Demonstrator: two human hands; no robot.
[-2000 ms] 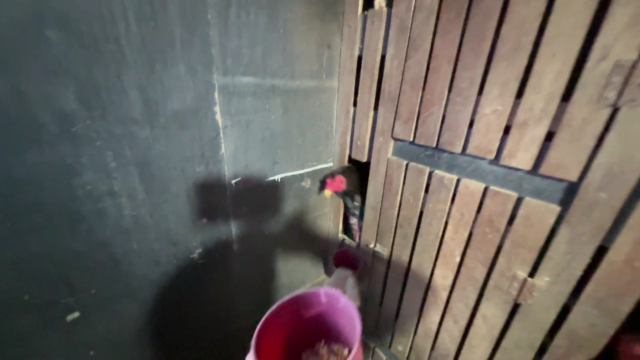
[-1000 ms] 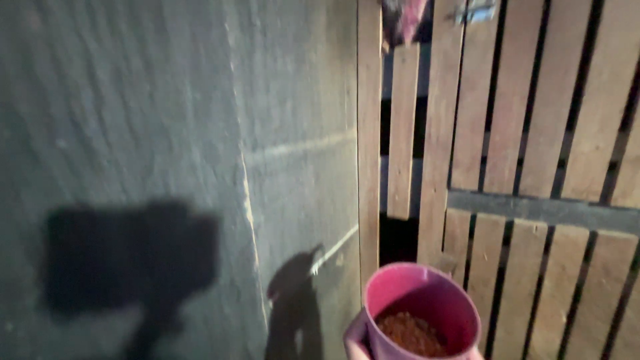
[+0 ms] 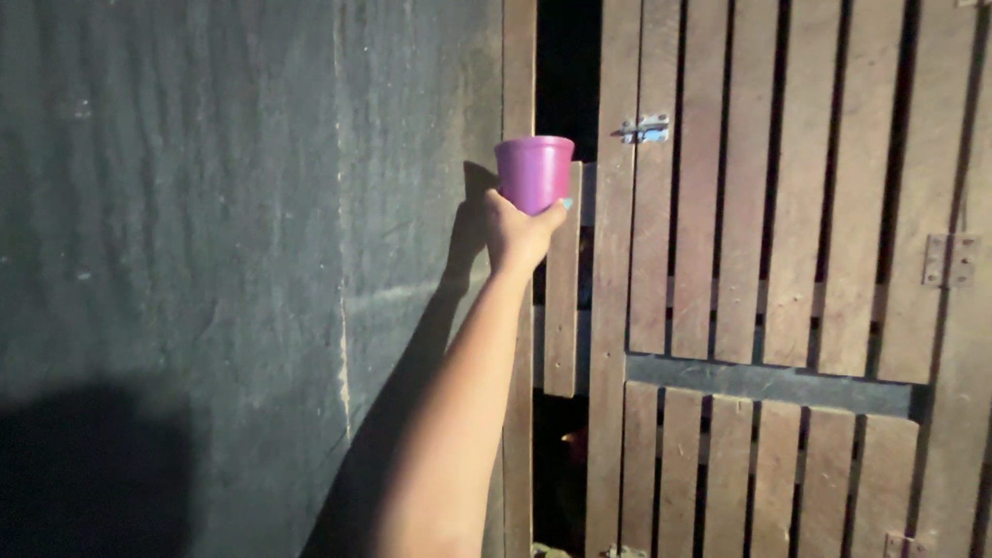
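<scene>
My left hand (image 3: pixel 523 229) is raised at the end of an outstretched arm, gripping a pink plastic cup (image 3: pixel 535 174) from below and behind. Blue colour shows on one nail. The cup stands upright before a tall dark gap between the dark wall and the slatted wooden door, at the top of a short wooden slat (image 3: pixel 561 310). Its inside is hidden from this angle. Low in the same gap, the reddish head of a chicken (image 3: pixel 573 446) shows dimly. My right hand is out of view.
A dark grey wall (image 3: pixel 232 194) with shadows fills the left. On the right stands the slatted wooden door (image 3: pixel 790 194) with a metal slide bolt (image 3: pixel 647 129), a hinge (image 3: pixel 952 260) and a dark crossbar (image 3: pixel 767 381).
The cup has moved forward and away from me; its reddish-brown grainy contents, seen a second ago, no longer show. The chicken's head poked through the gap two seconds ago.
</scene>
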